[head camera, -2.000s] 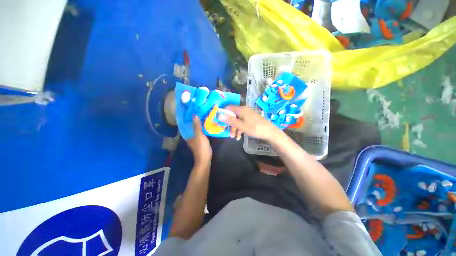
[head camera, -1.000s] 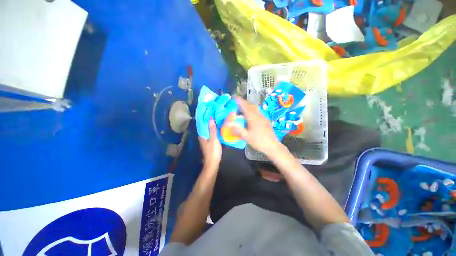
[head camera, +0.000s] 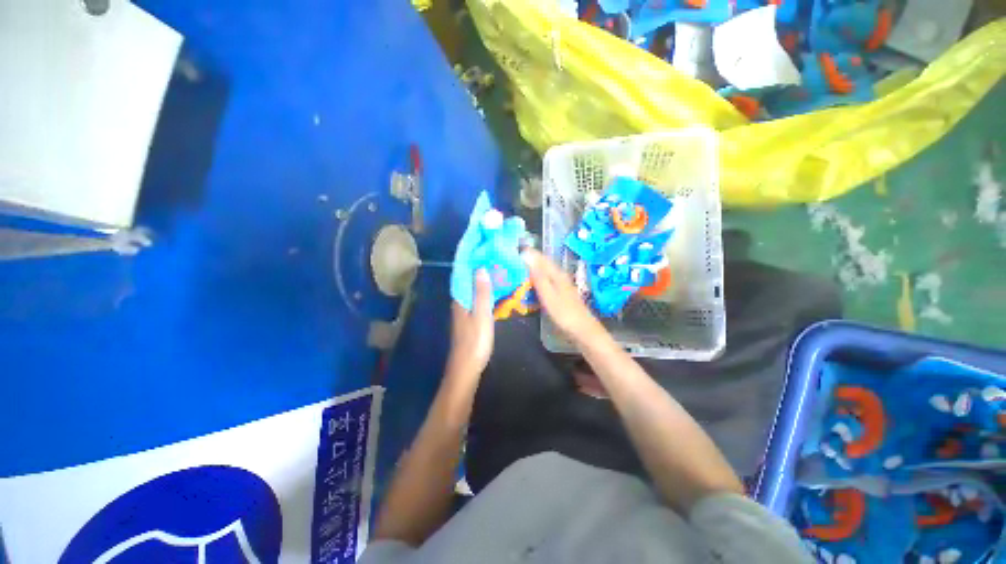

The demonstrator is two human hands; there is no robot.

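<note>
A blue toy piece (head camera: pixel 493 259) with white puffs and an orange arc is held between my two bare hands, in front of the machine. My left hand (head camera: pixel 474 320) grips its lower left side. My right hand (head camera: pixel 555 295) grips its right side. The thin metal filling nozzle (head camera: pixel 435 264) runs from the pale round nozzle base (head camera: pixel 394 261) to the left edge of the piece; whether its tip is inside is hidden. The white basket (head camera: pixel 697 320) beside my right hand holds a few blue and orange pieces (head camera: pixel 624 226).
The blue stuffing machine (head camera: pixel 276 132) fills the left, with a white metal box (head camera: pixel 83 110) and a safety sign (head camera: pixel 276 474). A yellow bag (head camera: pixel 816 165) with a heap of pieces lies at the upper right. A blue crate (head camera: pixel 789 413) full of pieces stands at the lower right.
The piece has moved right from the nozzle base, and more of the thin tube now shows. Both hands moved with it and still hold it; the piece looks more bunched.
</note>
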